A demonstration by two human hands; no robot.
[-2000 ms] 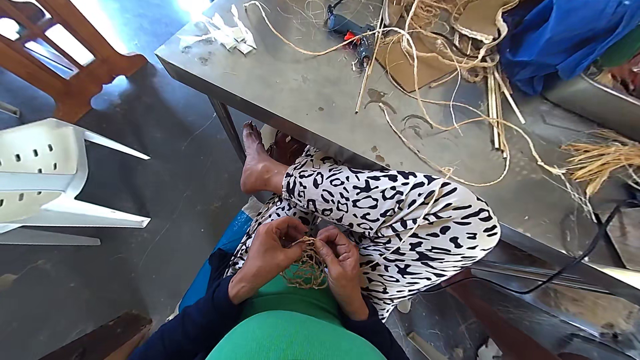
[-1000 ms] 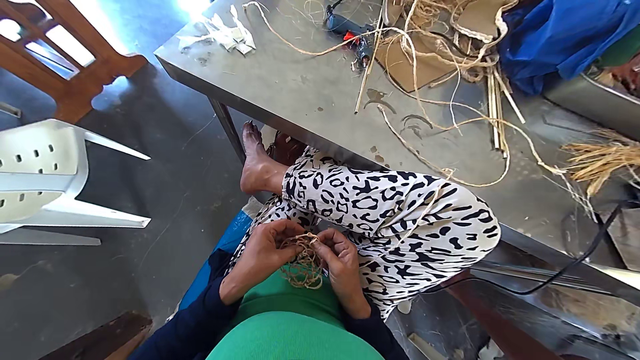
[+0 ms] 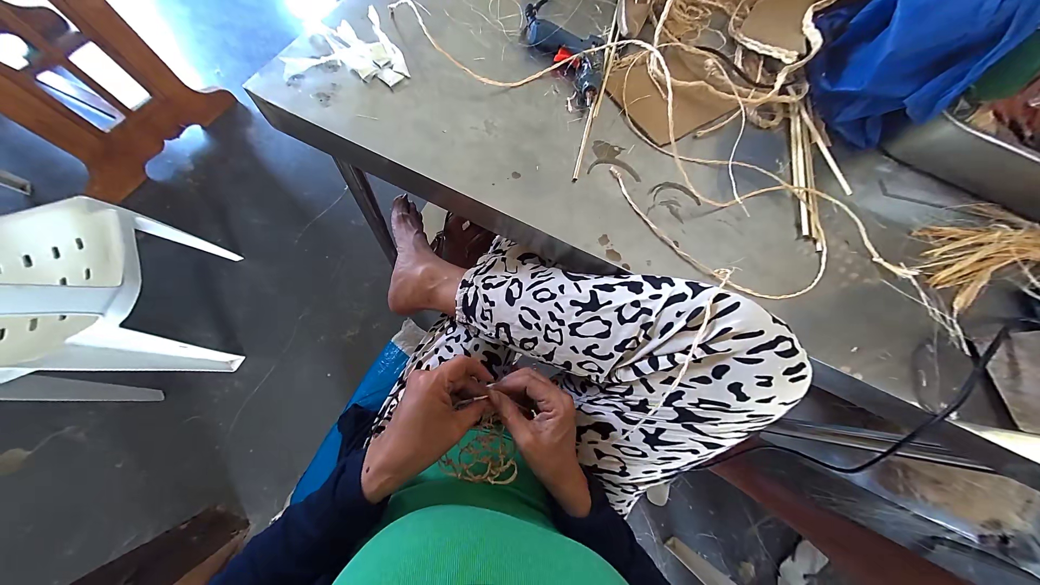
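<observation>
Both of my hands meet over my lap at a small looped mesh of tan natural fibre cord (image 3: 481, 459). My left hand (image 3: 432, 414) pinches part of the cord between thumb and fingers. Its fingertips nearly touch those of my right hand (image 3: 538, 418), which pinches the same work from the other side. The looped mesh hangs below the fingertips against the green shirt (image 3: 479, 544). A loose thin strand (image 3: 691, 349) lies across the patterned trousers (image 3: 617, 333) on my raised knee.
The grey table (image 3: 487, 122) bears braided cord (image 3: 650, 223), a glue gun (image 3: 569, 53), thin sticks (image 3: 800, 179), cardboard (image 3: 674, 89), white scraps (image 3: 366, 57) and a raffia bundle (image 3: 987, 248). Blue cloth (image 3: 918, 57) lies at the far right. A white plastic chair (image 3: 89, 284) stands at left; a black cable (image 3: 902, 447) runs at right.
My hands have shifted slightly around the work, and the looped mesh now hangs lower below the fingertips. The things on the table have not moved.
</observation>
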